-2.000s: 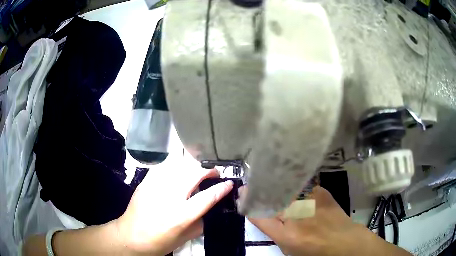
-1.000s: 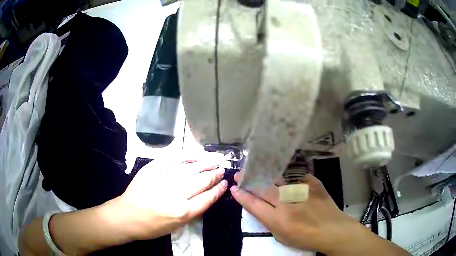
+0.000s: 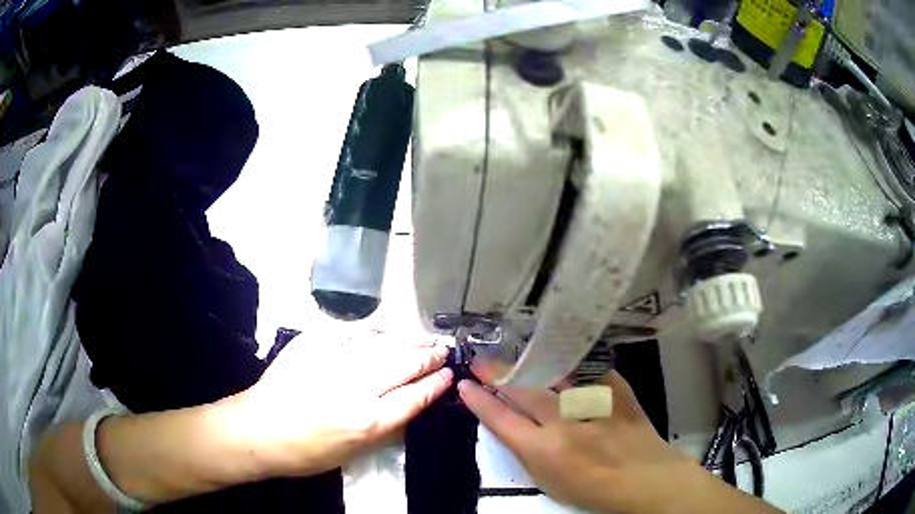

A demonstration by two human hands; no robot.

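A narrow black band [image 3: 441, 457] runs from the bottom of the view up to the presser foot [image 3: 463, 351] under the cream sewing machine head [image 3: 532, 191]. My left hand [image 3: 346, 392] lies flat over the cloth, its fingertips at the band's left side by the foot. My right hand [image 3: 577, 432] is on the right side, thumb and fingers at the band, partly behind the machine's lever and a pale knob. Both hands press on the band at the foot. White cloth [image 3: 374, 482] shows beside the band. A black garment heap [image 3: 166, 271] lies to the left.
White cloth [image 3: 45, 251] lies at the far left. A dark green bottle-shaped tool [image 3: 366, 191] lies left of the machine head. Black-handled scissors [image 3: 739, 422] lie at the right, below the tension dial [image 3: 724, 301]. Another dark strip [image 3: 642, 387] lies behind my right hand.
The view has shifted, showing more of the machine's top and a paper strip there. My left fingers have flattened and both hands' fingertips have drawn close together at the foot.
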